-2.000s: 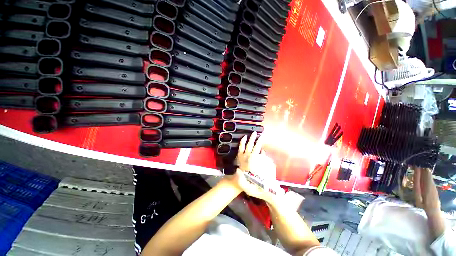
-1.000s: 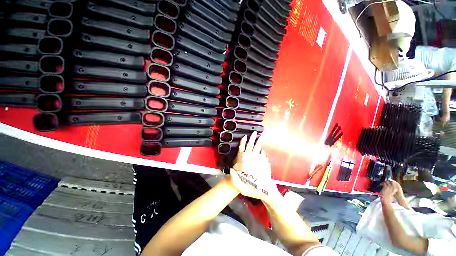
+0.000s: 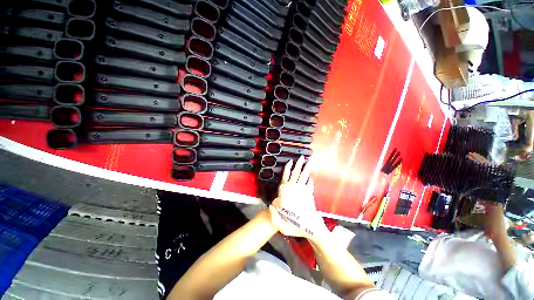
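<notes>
Black handle-like parts [image 3: 137, 69] with oval loops lie in dense columns on the red sheeting. My left hand [image 3: 286, 202] and my right hand [image 3: 305, 221] overlap at the table's front edge, beside the lowest loops of the rightmost column. Fingers point up, spread, over the red sheeting. A small pale item with dark print [image 3: 290, 218], perhaps a label or cloth, shows between the hands. Glare washes out the hands, so their grip and any thing under them cannot be made out.
Loose short black pieces [image 3: 392, 161], a green slim tool [image 3: 381, 212] and small dark pieces [image 3: 404, 202] lie to the right. Black parts are stacked [image 3: 462, 170] at the far right, where another person's arm [image 3: 499, 231] reaches. Blue crates [image 3: 23, 225] stand lower left.
The columns of parts sit slightly further right in the view. My hands stay together at the edge, with small finger shifts. The other person's arm has moved from the table edge to the stacked parts.
</notes>
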